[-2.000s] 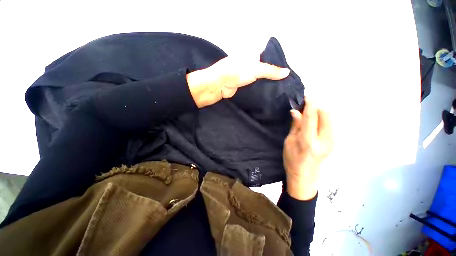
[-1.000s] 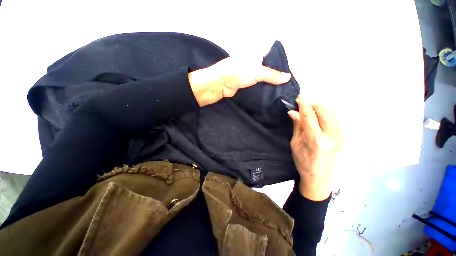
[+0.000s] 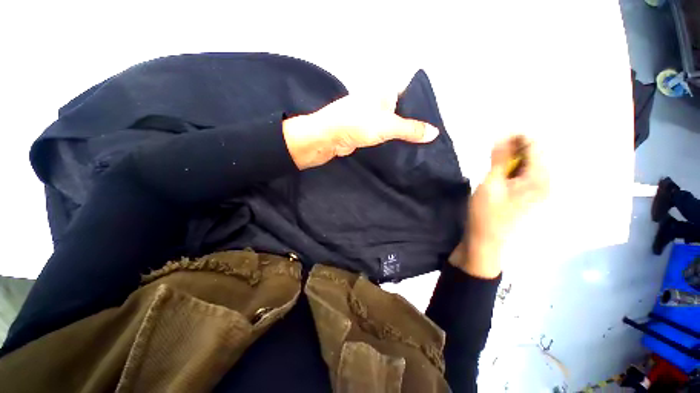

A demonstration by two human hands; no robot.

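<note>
A dark navy garment (image 3: 368, 203) lies spread over the white table and reaches the wearer's front. A small dark label (image 3: 390, 265) with pale print is near its lower edge. My left hand (image 3: 357, 130) holds the garment near its pointed upper corner (image 3: 419, 96), thumb on top and fingers hidden beneath. My right hand (image 3: 503, 199) is off the garment, just right of its edge, and is blurred. It holds thread snips, whose yellow handle (image 3: 516, 163) shows between the fingers; the blades cannot be made out.
The white table (image 3: 568, 92) has a rounded right edge. Beyond it are grey floor, a wheeled rack (image 3: 675, 80), a person's dark shoes (image 3: 665, 219) and a blue stool or bin (image 3: 675, 307) with items on it. Cut thread bits lie on the floor at the lower right.
My right hand has moved from the garment edge out to the right, and the yellow handle now shows. The garment edge there lies straighter. My left hand keeps its hold with little movement.
</note>
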